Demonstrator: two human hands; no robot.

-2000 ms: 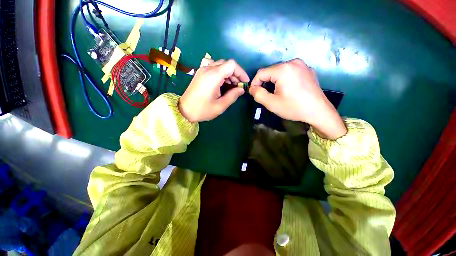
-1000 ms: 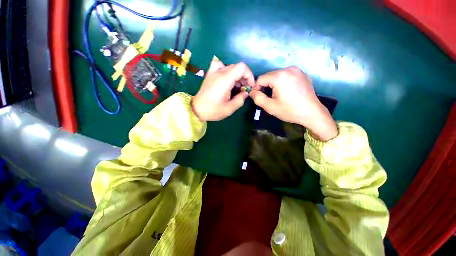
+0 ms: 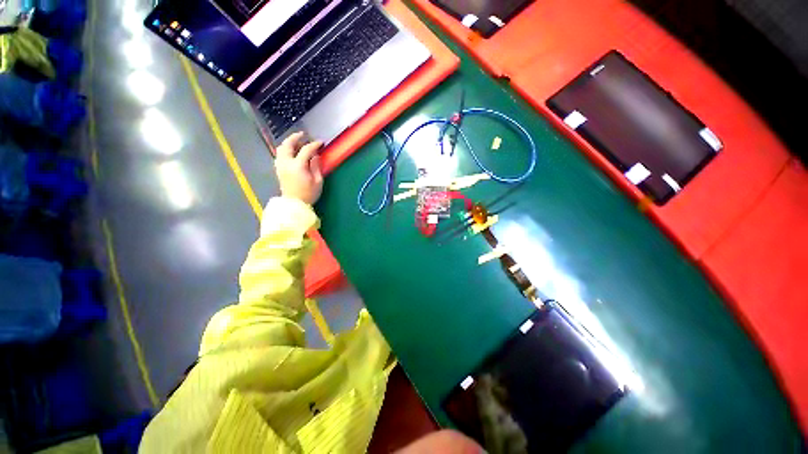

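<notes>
The laptop (image 3: 376,93) stands open at the upper left with its screen lit. My left hand (image 3: 299,168) rests at its front left corner, fingers somewhat apart, holding nothing visible. My right hand is out of the picture. The black display panel (image 3: 554,381) lies on the green mat at the lower right, cut off by the bottom edge. The flex cable (image 3: 516,270) runs from the small orange-brown adapter board (image 3: 479,214) to the panel's upper corner and appears to meet its tail there. The test board (image 3: 432,202) is taped to the mat, with red wires beside it.
A blue USB cable (image 3: 534,151) loops across the mat behind the test board. Red foam (image 3: 567,177) runs along the back, bearing another black panel (image 3: 638,124) and part of a further one. Grey floor with yellow lines and blue objects lie at the left.
The view has swung left towards the laptop. Both hands have let go of the small flex connection. My left hand is now at the laptop; my right hand has left the picture.
</notes>
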